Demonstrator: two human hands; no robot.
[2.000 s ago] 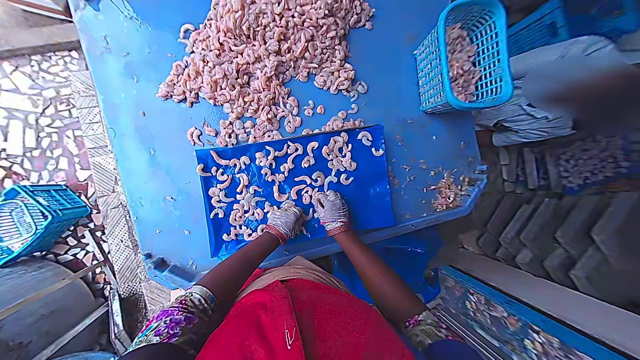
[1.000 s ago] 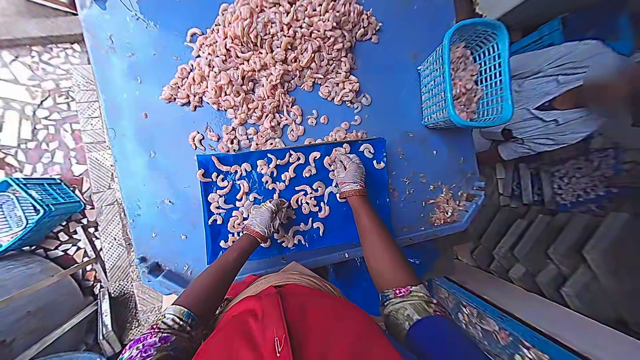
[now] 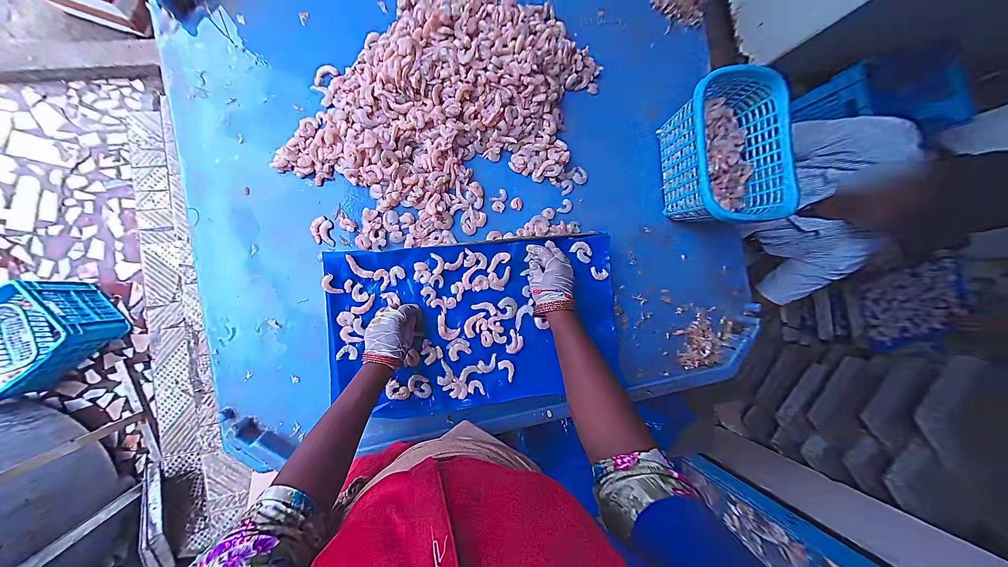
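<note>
Peeled shrimp (image 3: 484, 321) lie spread over a dark blue rectangular sheet or tray (image 3: 543, 370) at the near edge of a blue table (image 3: 244, 260). My left hand (image 3: 391, 331), in a whitish glove, rests low over the shrimp on its left part; the fingers curl down, and whether they hold a shrimp is hidden. My right hand (image 3: 550, 274), gloved too, is at the upper right of the sheet, touching or just above shrimp there; its grip cannot be made out. Beyond the sheet's far edge lies a large heap of peeled shrimp (image 3: 465, 87).
A blue plastic basket (image 3: 748, 142) holding shrimp or scraps stands at the table's right edge, beside a seated person. Shell scraps (image 3: 701, 340) lie at the near right corner. Another blue basket (image 3: 59, 331) is on the left, below the table. Grey blocks (image 3: 906, 409) are stacked at right.
My hands were close together near the sheet's near edge two seconds ago; they are now farther apart. Since one second ago my left hand has moved left and my right hand slightly right.
</note>
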